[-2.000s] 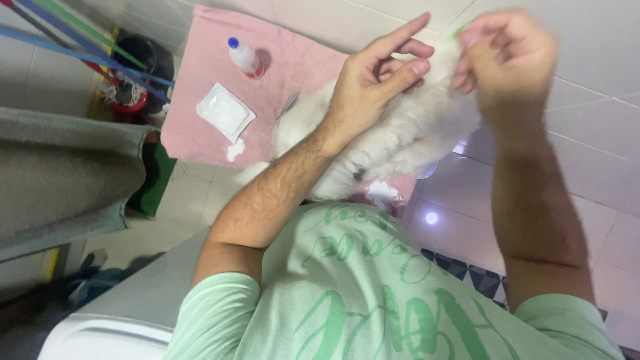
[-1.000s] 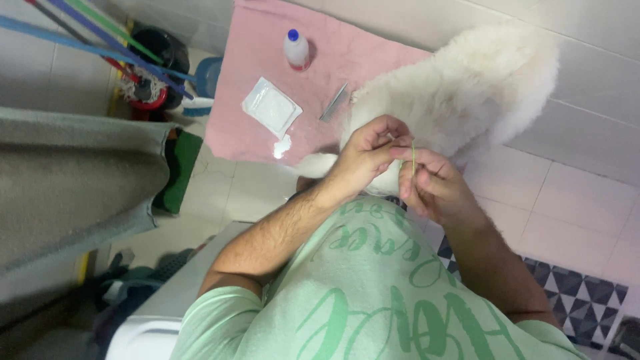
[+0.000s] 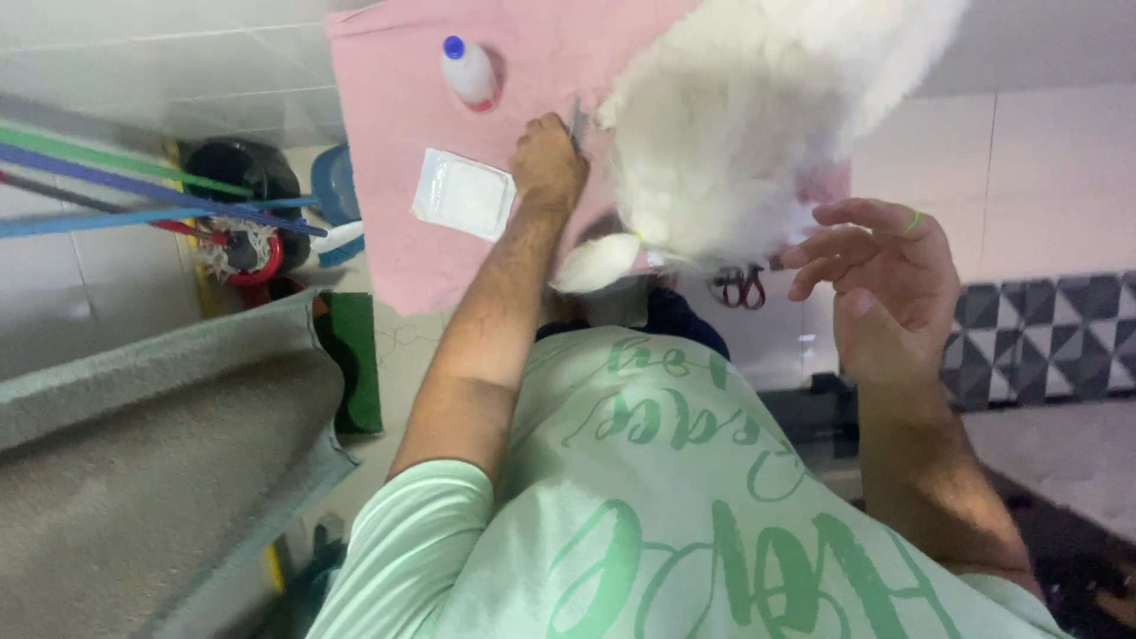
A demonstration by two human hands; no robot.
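A long-haired white dog [image 3: 719, 133] is on a pink towel [image 3: 390, 257], its head not clearly visible. A pale tuft [image 3: 599, 264] of its hair, with a small yellowish band at the base, points toward the left. My left hand [image 3: 550, 164] is on the towel with bent fingers, right beside a metal comb [image 3: 579, 124]; whether it grips the comb cannot be made out. My right hand [image 3: 879, 266] is raised to the right of the dog, palm up and fingers apart, a thin green elastic band [image 3: 913, 221] around one finger.
A blue-capped bottle [image 3: 470, 75] and a white square packet [image 3: 466, 193] are on the towel. Red-handled scissors [image 3: 741, 288] show below the dog. Colored poles [image 3: 133, 173], a black bucket [image 3: 244, 169] and a blue dustpan [image 3: 335, 185] stand left. A grey cloth [image 3: 160, 444] hangs nearer.
My hands were together at the green band by the dog; now they are apart. The left has moved to the comb, and the right has moved away rightward and opened. The view has shifted.
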